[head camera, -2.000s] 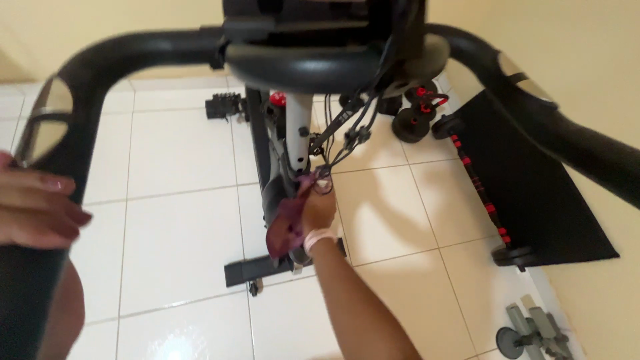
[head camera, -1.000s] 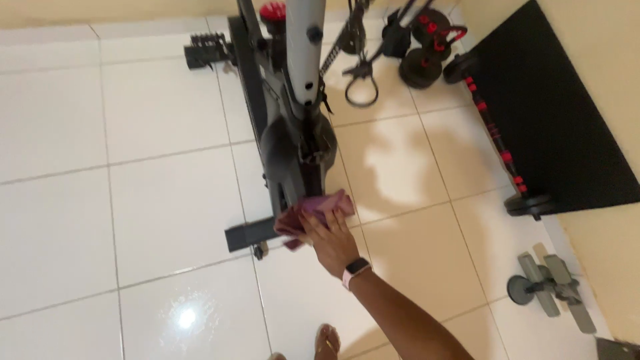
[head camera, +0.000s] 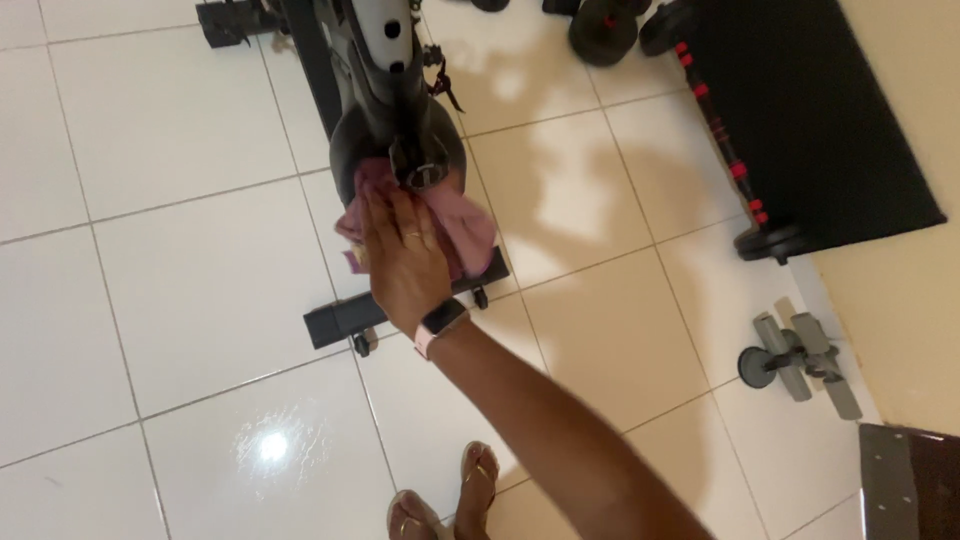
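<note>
My right hand (head camera: 407, 259), with a smartwatch (head camera: 442, 319) on its wrist, lies flat with fingers extended on a pink-purple cloth (head camera: 465, 225). It presses the cloth against the rounded black housing (head camera: 352, 154) of an exercise bike. A round black knob or cap (head camera: 426, 174) stands just beyond the fingertips. Beneath the cloth and hand runs the bike's black floor bar (head camera: 341, 321), with small feet under it. Part of the housing is hidden by the cloth. My left hand is out of view.
Black weights (head camera: 604, 31) stand beyond the bike on the tiled floor. At the right, a barbell with red collars (head camera: 739, 169) lies along a black mat (head camera: 817, 135). Nearer are a grey padded device (head camera: 795, 360) and dark furniture (head camera: 911, 480). My sandalled feet (head camera: 480, 469) are at the bottom.
My left hand, on the handlebar two seconds ago, has left the view. My right hand and the cloth have moved onto the rounded housing. The view has tilted down.
</note>
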